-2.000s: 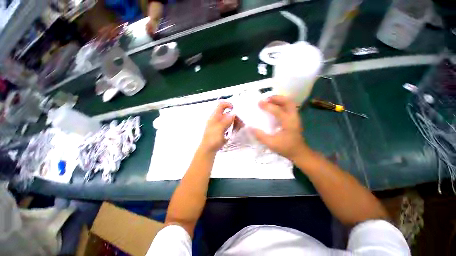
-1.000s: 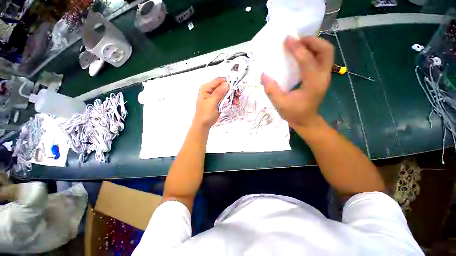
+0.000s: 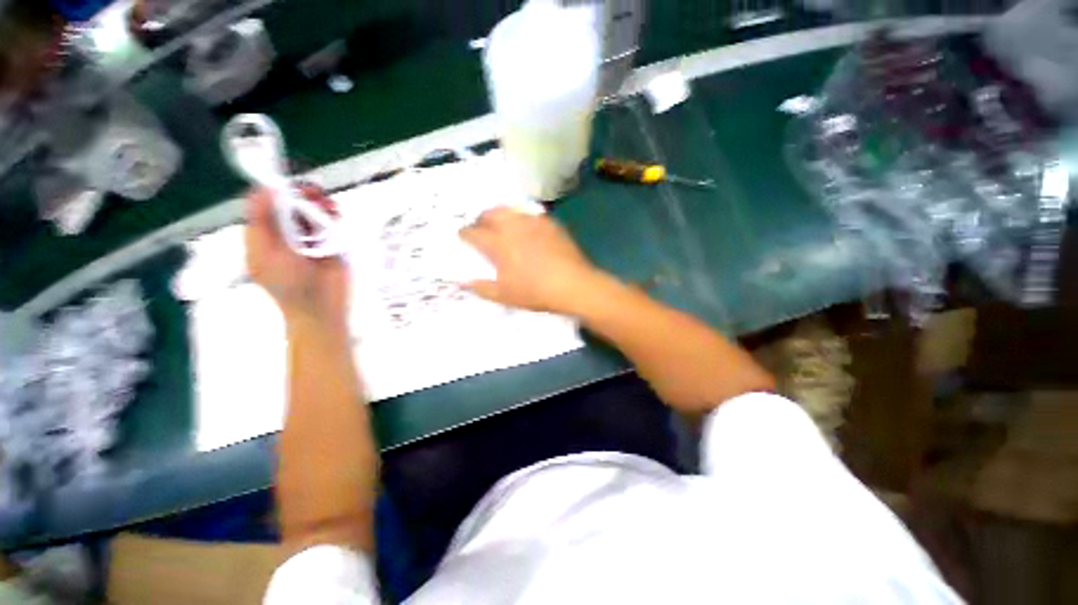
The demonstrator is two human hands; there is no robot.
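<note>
The frame is blurred. My left hand (image 3: 298, 254) is raised over the far left part of the white work mat (image 3: 242, 366), closed on a looped white cable (image 3: 258, 148) that stands up above the fingers. My right hand (image 3: 526, 258) is low over the mat's right side, palm down, fingers pointing left. Whether it holds anything is unclear. Thin cable pieces (image 3: 408, 260) lie on the mat between the hands. A translucent white bottle (image 3: 544, 89) stands just beyond my right hand.
A yellow-and-black screwdriver (image 3: 644, 173) lies right of the bottle. A clear bag (image 3: 910, 166) with dark red parts and leads is at the right. A heap of cable bundles (image 3: 83, 366) is at the left. White housings (image 3: 136, 160) lie at the far left. Cardboard (image 3: 183, 570) shows below the bench.
The view has swung right. My left hand has lifted the looped cable away from the pile. My right hand no longer shows the white block raised and is lower over the mat.
</note>
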